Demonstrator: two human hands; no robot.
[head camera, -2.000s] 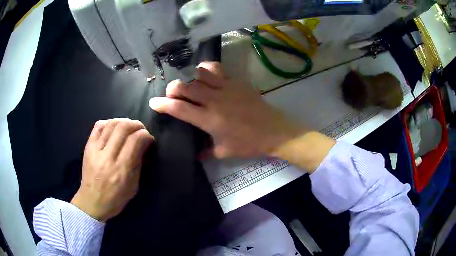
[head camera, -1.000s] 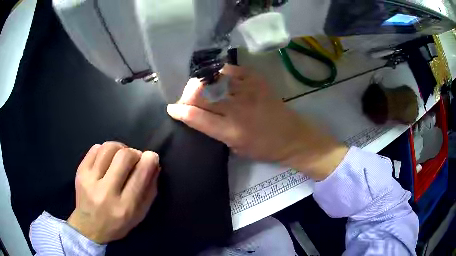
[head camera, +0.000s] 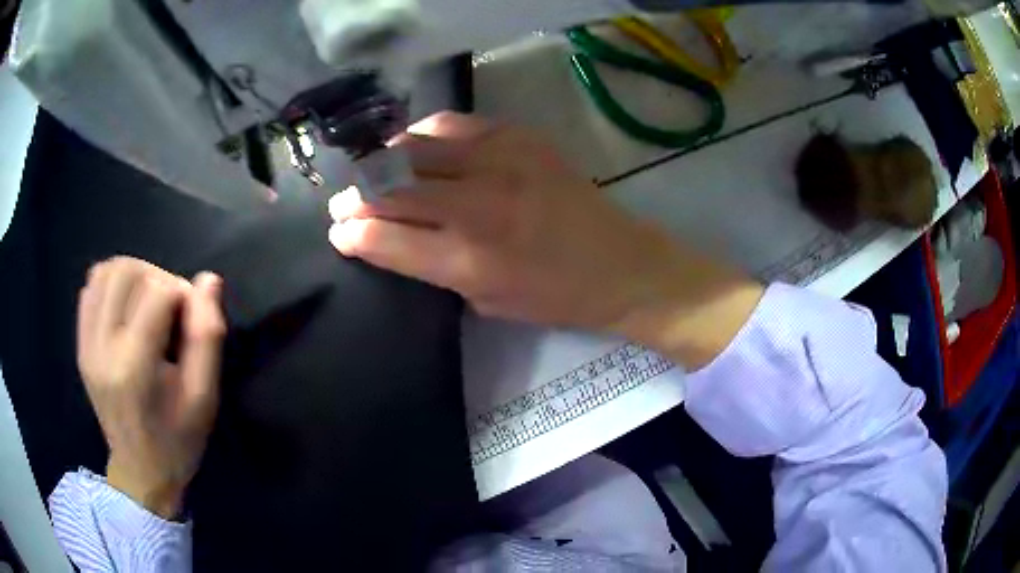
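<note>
A large black fabric panel (head camera: 347, 392) covers the left and middle of the machine table and hangs over its front edge. My left hand (head camera: 151, 375) is at the far left with curled fingers and gathers the cloth; a dark fold runs from it towards the needle area. My right hand (head camera: 526, 229) lies over the panel's right part, thumb and a fingertip close together on the cloth just right of the presser foot (head camera: 304, 157). Its other fingers are partly hidden beside the machine head (head camera: 145, 101). The cloth under my fingers is hidden.
Scissors with a green loop (head camera: 649, 101) and a yellow loop lie behind my right hand. A brown brush (head camera: 863, 181) is to the right. A printed ruler (head camera: 570, 394) runs along the table's front edge. A red tray (head camera: 999, 313) with whitish pieces stands at far right.
My left hand has moved left and slightly up. My right hand stays beside the presser foot. The view has shifted, so the machine head and foot appear further left.
</note>
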